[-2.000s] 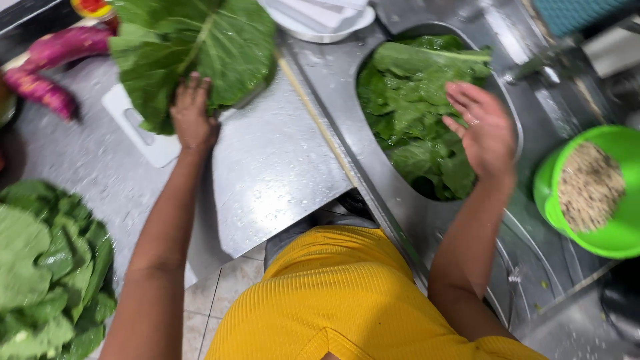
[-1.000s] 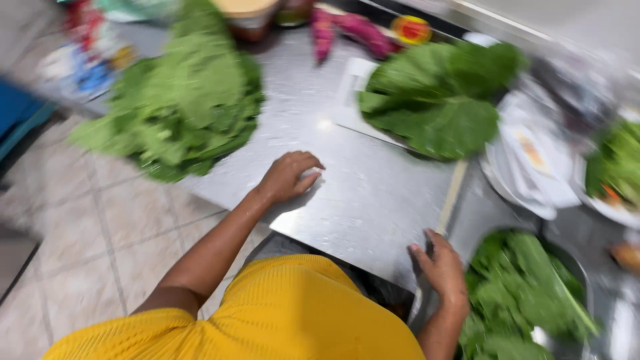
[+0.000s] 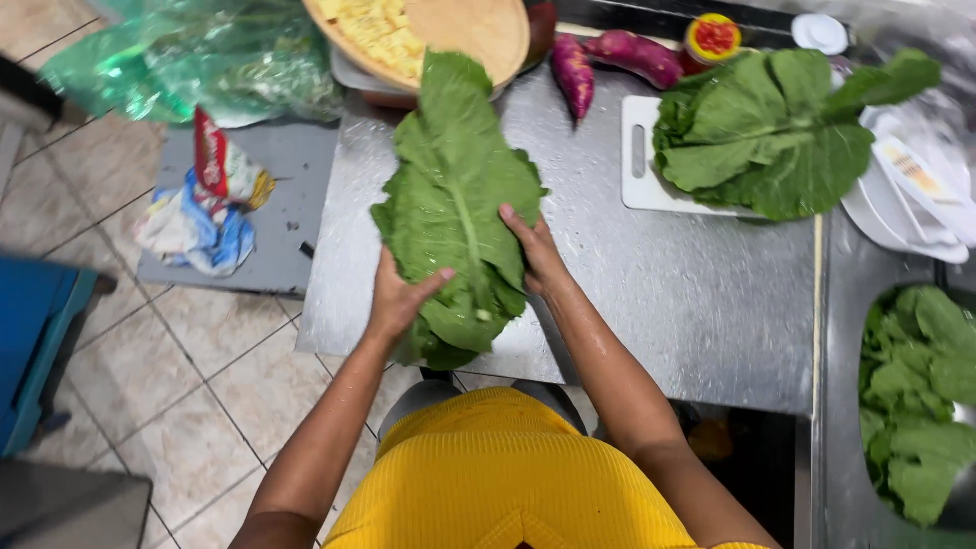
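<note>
A stack of large leafy greens (image 3: 457, 221) is held between my two hands over the steel counter (image 3: 686, 305). My left hand (image 3: 404, 297) grips its lower left side, thumb on top. On the right side is my right hand (image 3: 537, 248), its thumb on the upper leaf and the other fingers partly hidden. Another pile of broad leaves (image 3: 762, 137) rests on a white cutting board (image 3: 638, 152) at the right. More greens (image 3: 915, 396) lie in the sink basin at the far right.
Beyond the stack are a round wooden board with chopped yellow pieces (image 3: 473, 30), purple sweet potatoes (image 3: 637, 57) and a yellow-rimmed jar (image 3: 713, 38). White plastic dishes (image 3: 915, 183) stand by the sink. A green plastic bag (image 3: 229, 61) and a red packet (image 3: 221, 160) are at the left.
Both hands have come to the stack of greens, which lay at the counter's left side, and now hold it. One second ago both hands were empty. The view has shifted left.
</note>
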